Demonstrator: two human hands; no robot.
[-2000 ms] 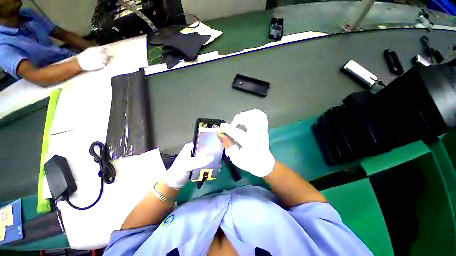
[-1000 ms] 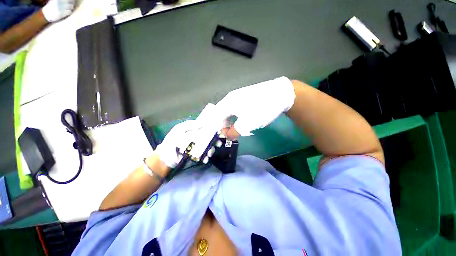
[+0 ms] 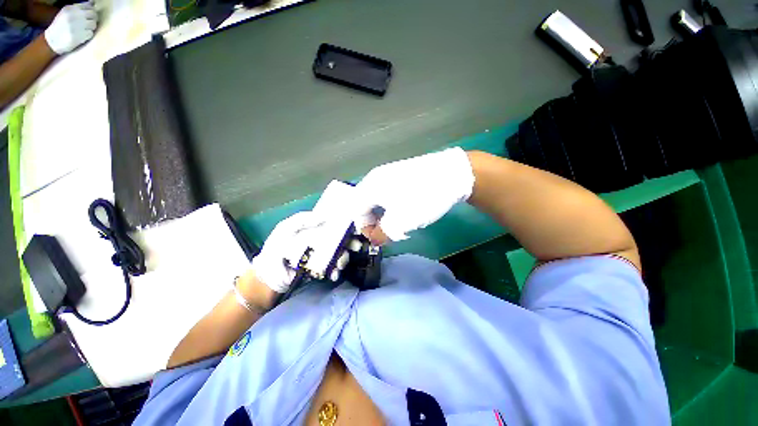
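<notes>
My left hand [image 3: 292, 250], in a white glove, grips the adapter unit [image 3: 342, 250] close to my chest. Its black case edge and the dark cord at its lower end show between my fingers. My right hand [image 3: 407, 195], also gloved, is bent over the unit's other end, with bare fingertips at a small black part [image 3: 366, 265]. The silver face of the unit is hidden by my hands, and I cannot tell how the small part sits against it. An open black housing shell [image 3: 352, 69] lies on the belt ahead.
A sample adapter [image 3: 53, 273] with coiled cord lies on the white sheet [image 3: 166, 308] at left, near a dark shiny strip [image 3: 150, 133]. Stacked housing parts [image 3: 640, 116] and green bins [image 3: 698, 250] are at right. A silver unit [image 3: 573, 37] lies on the belt. Another person's gloved hand [image 3: 71, 27] shows upper left.
The unit has been tilted and drawn to my chest, its silver face turned out of view. My right hand has swung over it. The view has also shifted.
</notes>
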